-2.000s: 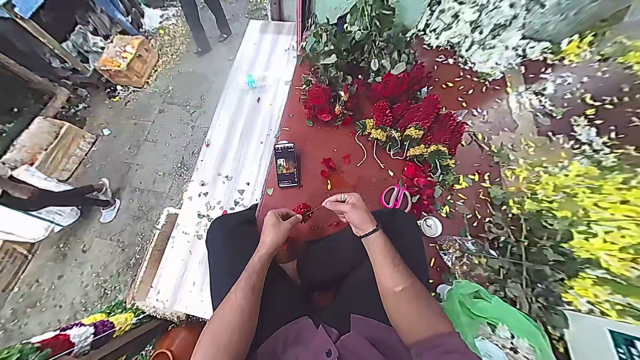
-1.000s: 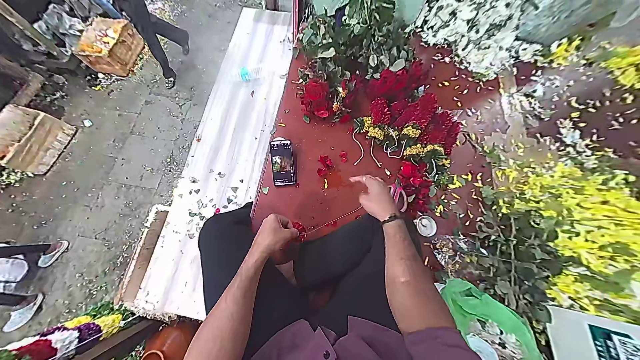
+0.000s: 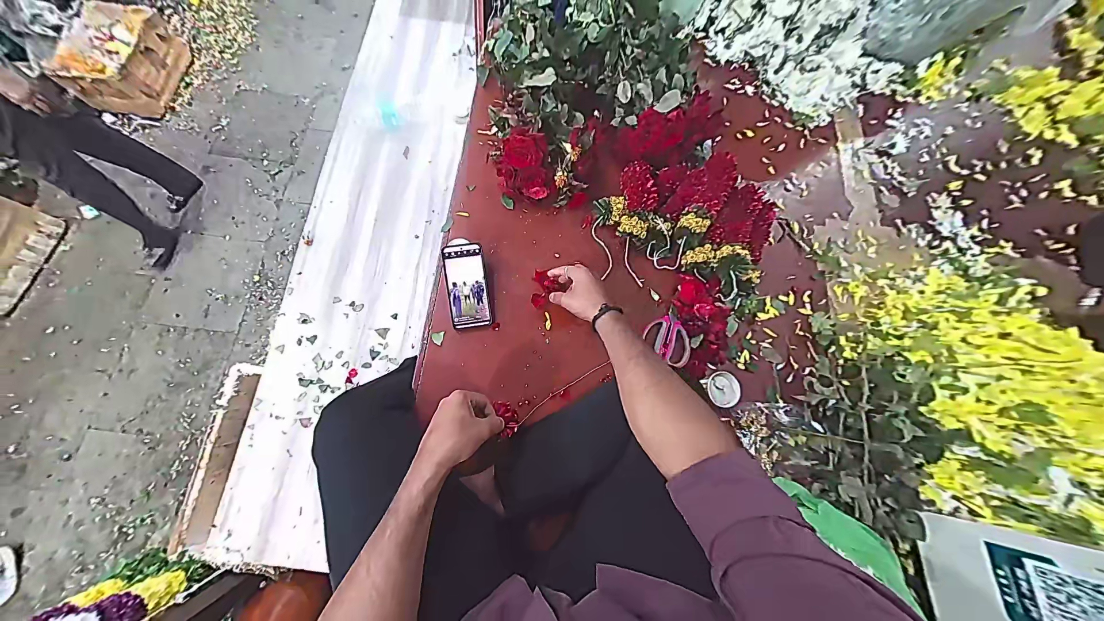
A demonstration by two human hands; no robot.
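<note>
My left hand [image 3: 461, 427] pinches a small bunch of red petals [image 3: 506, 418] above my lap; a pale thread [image 3: 565, 385] runs from it toward the right. My right hand [image 3: 580, 291] reaches over the red tabletop, its fingertips at some loose red petals [image 3: 545, 281]. A smartphone [image 3: 467, 285] with a lit screen lies between the hands, farther left. Pink-handled scissors [image 3: 667, 341] rest beside my right forearm, near a round whitish spool or lid [image 3: 723, 389]. Red and yellow flower garlands [image 3: 690, 203] with white strings lie beyond my right hand.
Green leafy stems [image 3: 595, 65] and red roses [image 3: 524, 164] stand at the back. White flowers [image 3: 776, 52] and yellow flowers [image 3: 992, 371] are heaped on the right. A white board [image 3: 379, 172] runs along the left; a person [image 3: 95, 164] walks beyond it, near a crate [image 3: 121, 60].
My right hand has moved from beside my left hand out to the loose petals, farther up the table. My left hand stays low with the red bunch. The phone's screen picture has changed.
</note>
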